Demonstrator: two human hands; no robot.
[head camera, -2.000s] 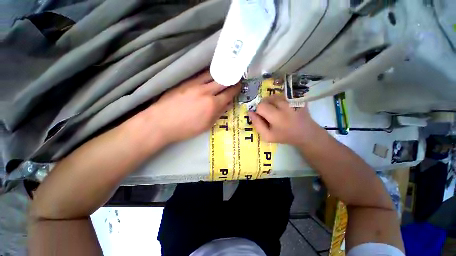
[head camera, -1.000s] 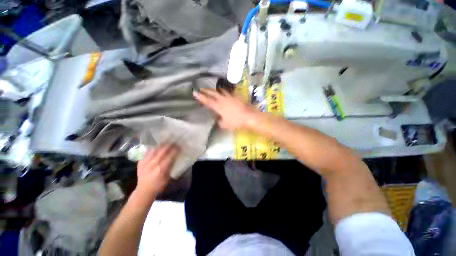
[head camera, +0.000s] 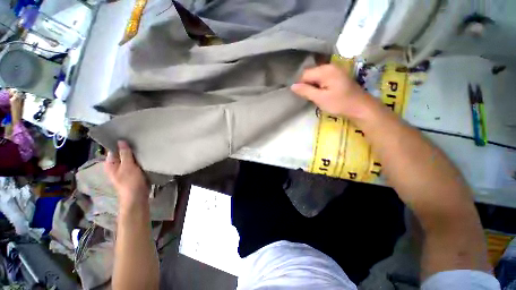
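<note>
A large grey-beige garment piece (head camera: 186, 133) lies across the table left of the needle area, its front edge stretched between my hands. My left hand (head camera: 125, 170) grips its lower left edge, with the thumb on top and the fingers hidden beneath. My right hand (head camera: 334, 90) pinches the edge near the needle area. A short vertical seam shows on the cloth between my hands. Yellow tape (head camera: 339, 144) with black "PIT" lettering lies flat on the machine bed under my right wrist.
The sewing machine head (head camera: 441, 28) is at the top right. Thread snips (head camera: 477, 113) lie right of the tape. Grey cloth heaps (head camera: 93, 226) and a white sheet (head camera: 209, 226) are below the table edge. A person's pink sleeve (head camera: 21, 136) shows at the far left.
My left hand has moved left and up, spreading the cloth that was bunched. My right hand has moved from lying flat on the cloth to pinching its edge. The camera view has shifted left.
</note>
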